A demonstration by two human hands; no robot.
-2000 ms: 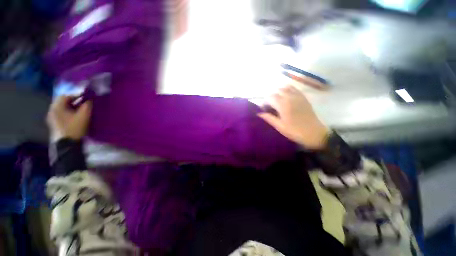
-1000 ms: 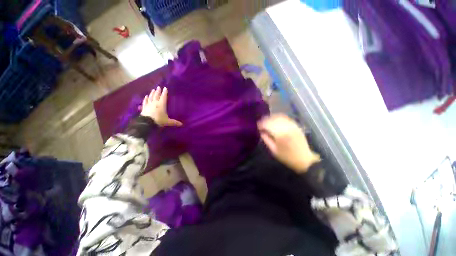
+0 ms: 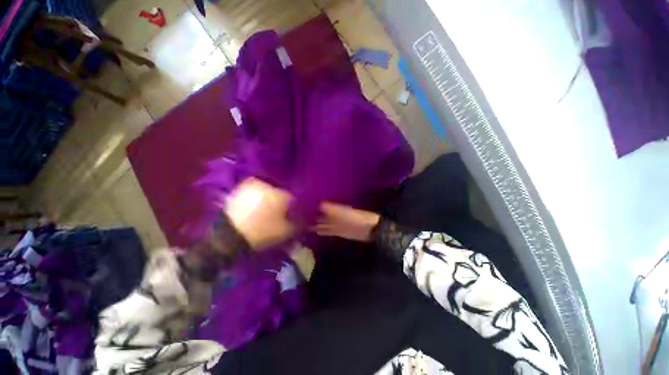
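Observation:
Purple garment pieces (image 3: pixel 337 139) lie in a loose heap beside the table, over a dark red surface and at the wearer's lap, with small white tags on them. My left hand (image 3: pixel 260 212) is blurred and lies over the near part of the heap; its fingers are hidden by blur and cloth. My right hand (image 3: pixel 345 221) is close to its right, its fingers at the near edge of the purple cloth; whether they grip it cannot be told. More purple cloth (image 3: pixel 249 300) hangs below my left hand.
The white table (image 3: pixel 543 95) has a ruler strip (image 3: pixel 499 168) along its edge. A purple piece (image 3: pixel 631 73) lies on it; snips (image 3: pixel 653 340) show at the lower right edge. A dark red sheet (image 3: pixel 172 161), a wooden stool (image 3: pixel 66 51), blue baskets (image 3: pixel 33 124) and a purple-white pile (image 3: pixel 59 293) stand around.
The view has turned from the table to the heap at the left. Since one second ago, my left hand has moved down and right, and my right hand left, so they are close together.

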